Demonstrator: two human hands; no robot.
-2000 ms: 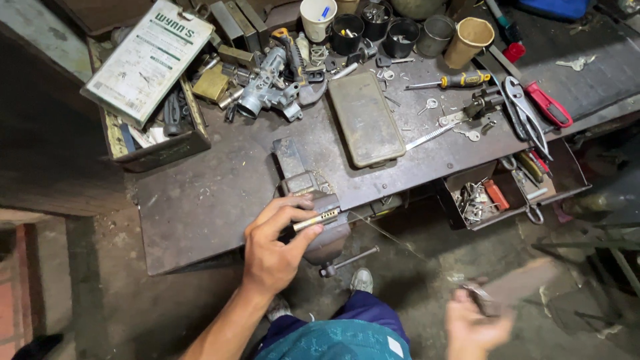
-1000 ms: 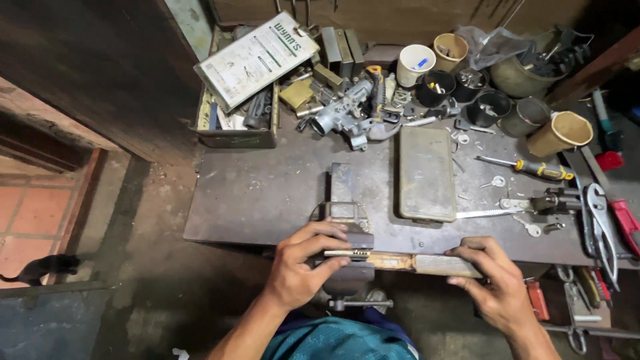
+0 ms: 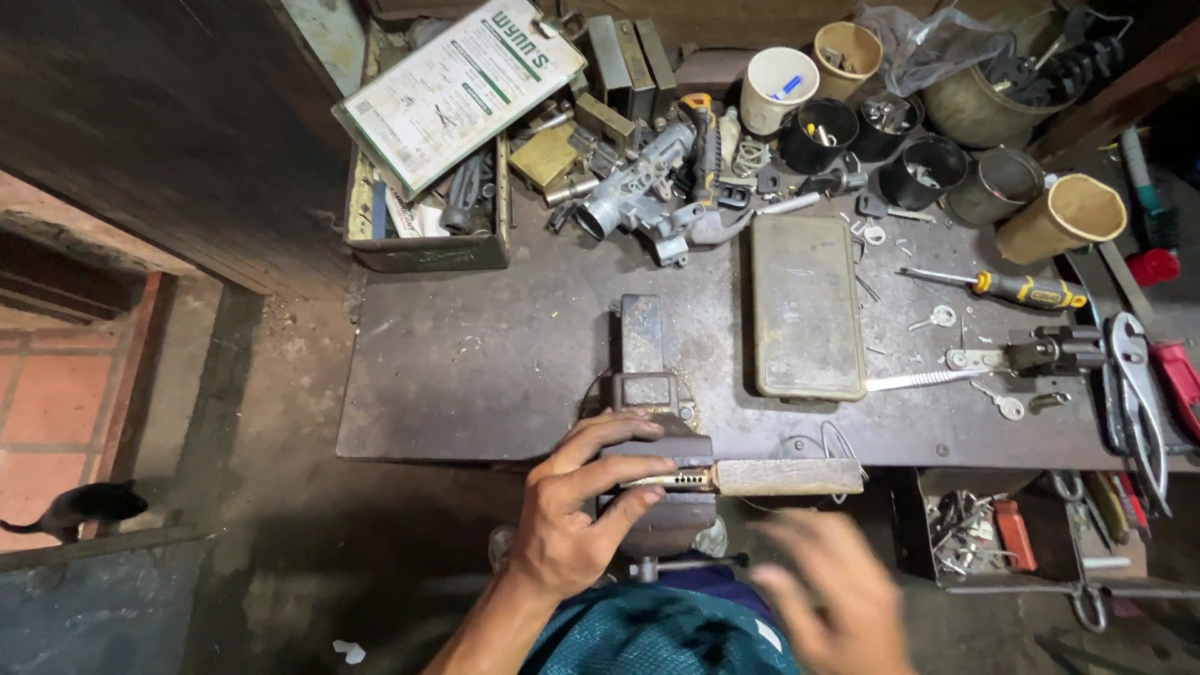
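My left hand (image 3: 586, 497) lies over the jaws of a bench vise (image 3: 667, 525), its fingers and thumb pinching a small brass lock cylinder (image 3: 680, 480) with a row of holes. Against the cylinder's right end, a flat wooden block (image 3: 787, 476) sticks out to the right of the jaws. Blurred, my right hand (image 3: 834, 591) is below and right of the block, fingers apart, with nothing visible in it. A thin wire loop (image 3: 832, 441) lies behind the block at the bench edge.
A closed grey case (image 3: 808, 305) lies behind the block. Around it are a screwdriver (image 3: 1031, 289), pliers (image 3: 1136, 394), keys (image 3: 937, 317), an ignition lock housing (image 3: 637, 187) and cups of small parts. An open drawer (image 3: 980, 586) projects at the right; a black cat (image 3: 80, 511) is at far left.
My right hand was on the wooden block a second ago; now it is off it and lower. Two seconds ago it was well away to the right. My left hand remains at the cylinder.
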